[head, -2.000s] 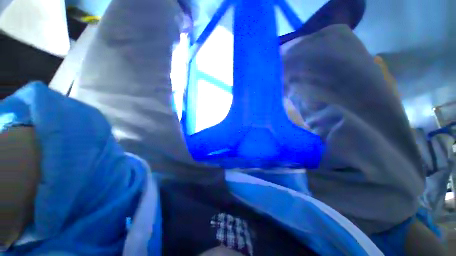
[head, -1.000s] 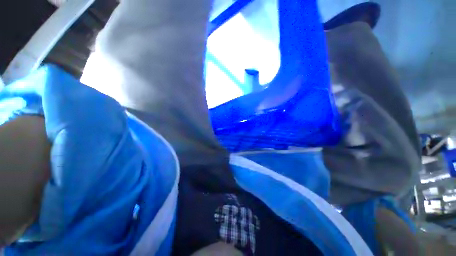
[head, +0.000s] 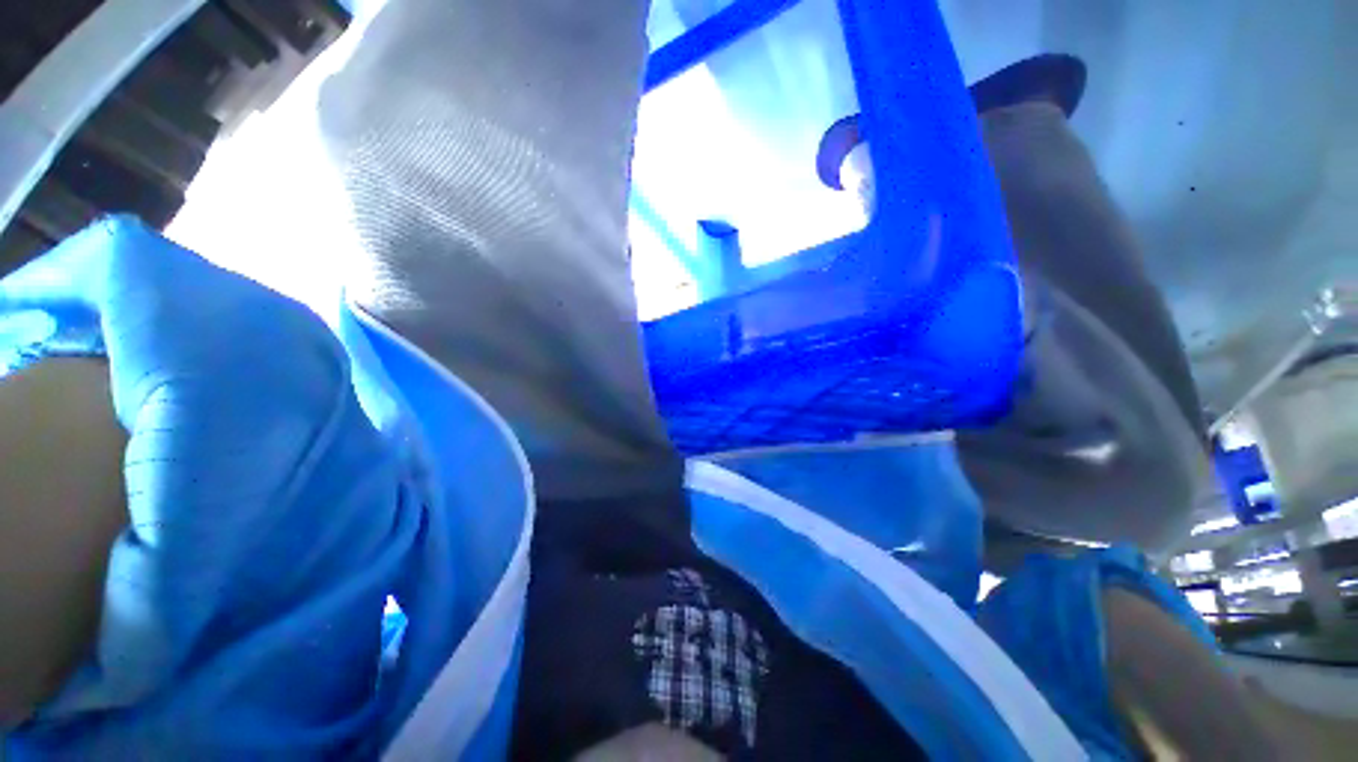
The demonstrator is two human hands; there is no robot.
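Neither of my hands is in view. My left forearm [head: 52,521] and my right forearm [head: 1191,677] show at the lower left and right, below light blue sleeves, and run out of the picture. Nearest in front of me is a bright blue plastic stool [head: 931,223], between my grey-trousered legs. Its perforated edge meets the open light blue smock [head: 834,506]. No work part or tool can be made out.
A pale curved bar [head: 82,104] crosses dark ribbed structure at the upper left. A dark shoe [head: 1035,82] shows above the right trouser leg, over the blue floor [head: 1191,164]. Blurred shelving or equipment [head: 1266,573] stands at the lower right edge.
The view has turned. The stool has shifted right and looks more tilted, and more of the dark ribbed structure shows at upper left. Both hands stay out of view.
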